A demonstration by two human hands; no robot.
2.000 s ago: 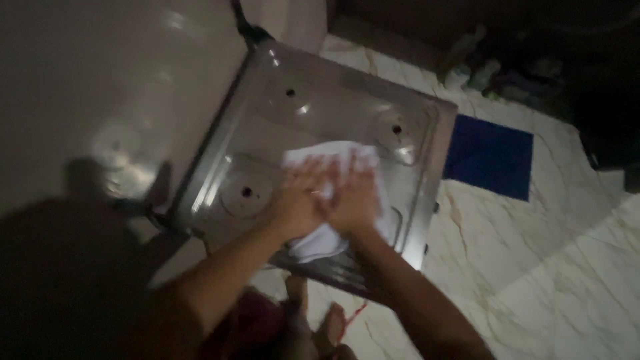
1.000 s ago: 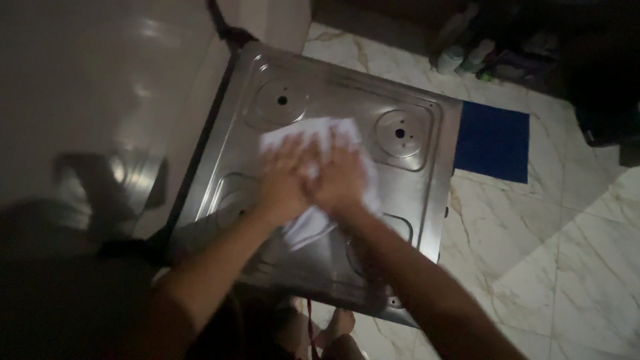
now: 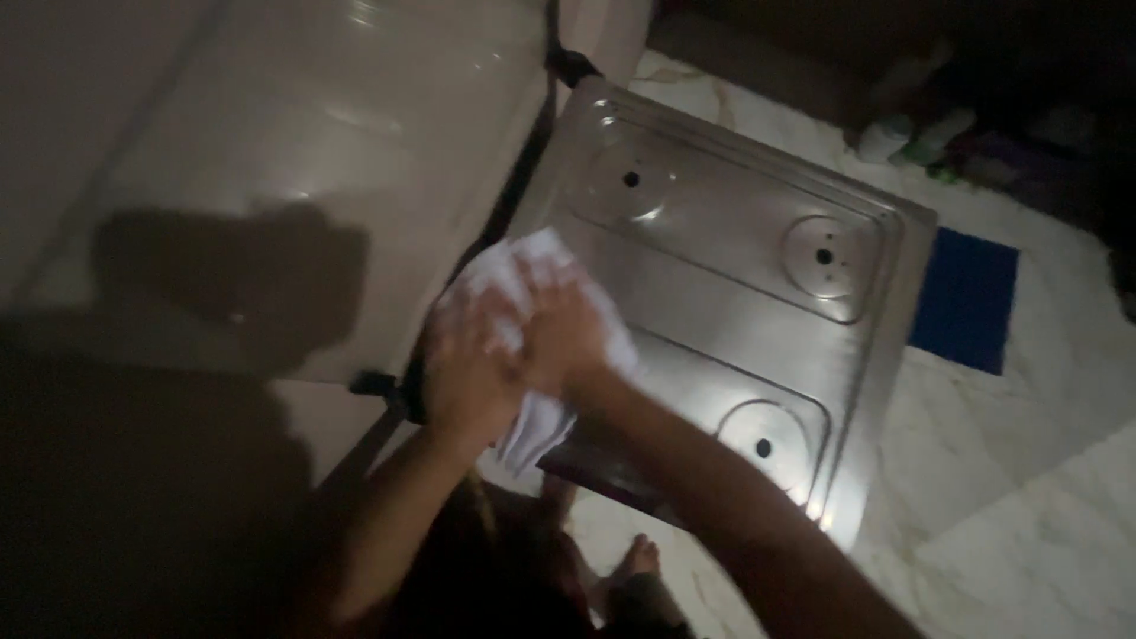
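My left hand (image 3: pixel 475 373) and my right hand (image 3: pixel 564 333) lie side by side on a white cloth (image 3: pixel 543 426), over the left part of a metal stove top (image 3: pixel 692 302). Both hands are blurred, with the fingers spread on the cloth and pressing it down. Beyond them, the stove top shows round burner recesses with dark holes, one (image 3: pixel 632 179) at the upper left and another (image 3: pixel 824 256) at the right. The cloth and hands cover the lower left burner area.
A raised glass lid (image 3: pixel 399 133) stands along the stove's left side, with a black hinge (image 3: pixel 377 384) near my left hand. A blue mat (image 3: pixel 967 297) lies on the marbled floor (image 3: pixel 1003 461) to the right. Bottles (image 3: pixel 885 139) stand at the upper right. Bare feet (image 3: pixel 643 555) show below.
Both hands and the white cloth have moved left across the stove top, from its middle to its left edge near the lid. The right-hand burner recesses are now uncovered. The view has shifted.
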